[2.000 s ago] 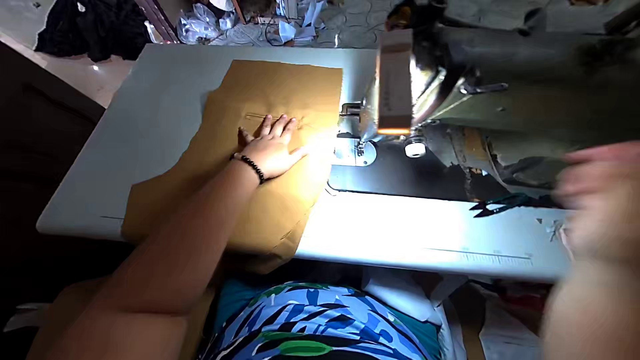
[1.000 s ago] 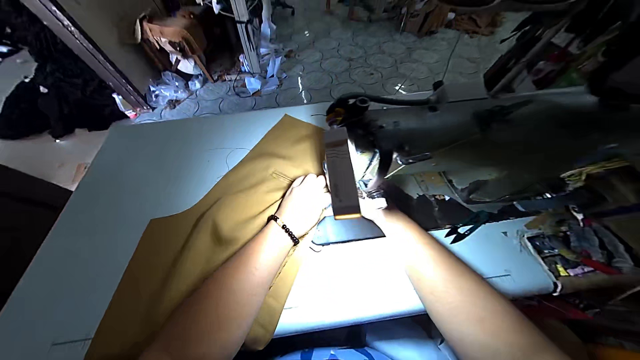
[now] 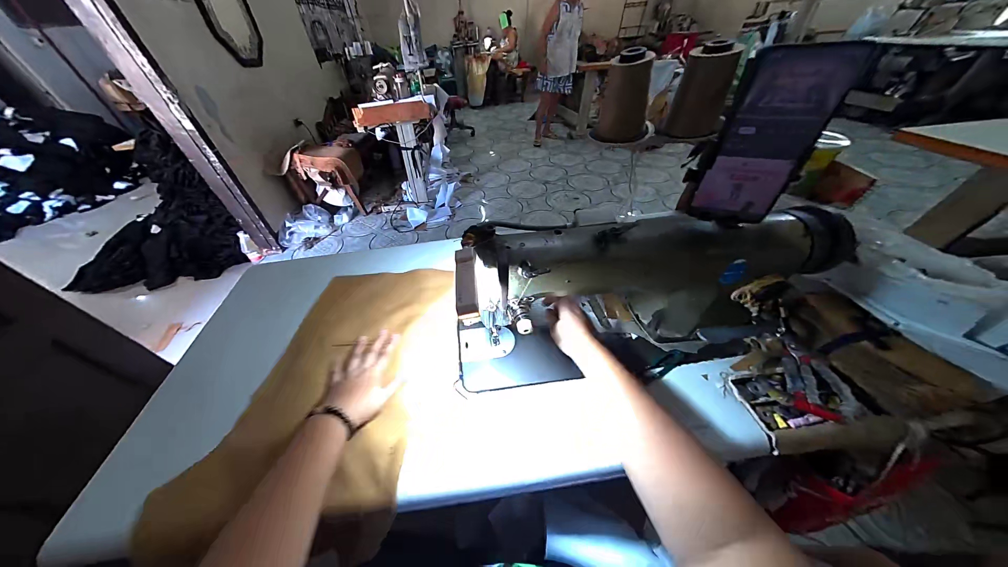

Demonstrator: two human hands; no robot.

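Note:
A tan fabric piece (image 3: 315,409) lies on the white sewing table (image 3: 260,291), left of the sewing machine (image 3: 646,256). Flat on this fabric rests my left hand (image 3: 364,379), fingers spread, with a dark bead bracelet at the wrist. My right hand (image 3: 568,323) is just right of the needle area, by the machine's thread tension knob (image 3: 523,318); it is blurred, so whether it grips anything is unclear. Bright light falls on the presser foot (image 3: 495,337) and needle plate. No fabric shows under the foot.
A phone (image 3: 776,130) stands above the machine arm. At the right are a box of small tools and bobbins (image 3: 791,394) and dark thread snips (image 3: 669,362). Large thread cones (image 3: 624,94) stand beyond the machine. A person (image 3: 559,47) stands across the room; another sits farther back.
The view has tilted up toward the room. The fabric and my left hand have moved left, away from the needle area. My right hand came in from the far right to the machine head.

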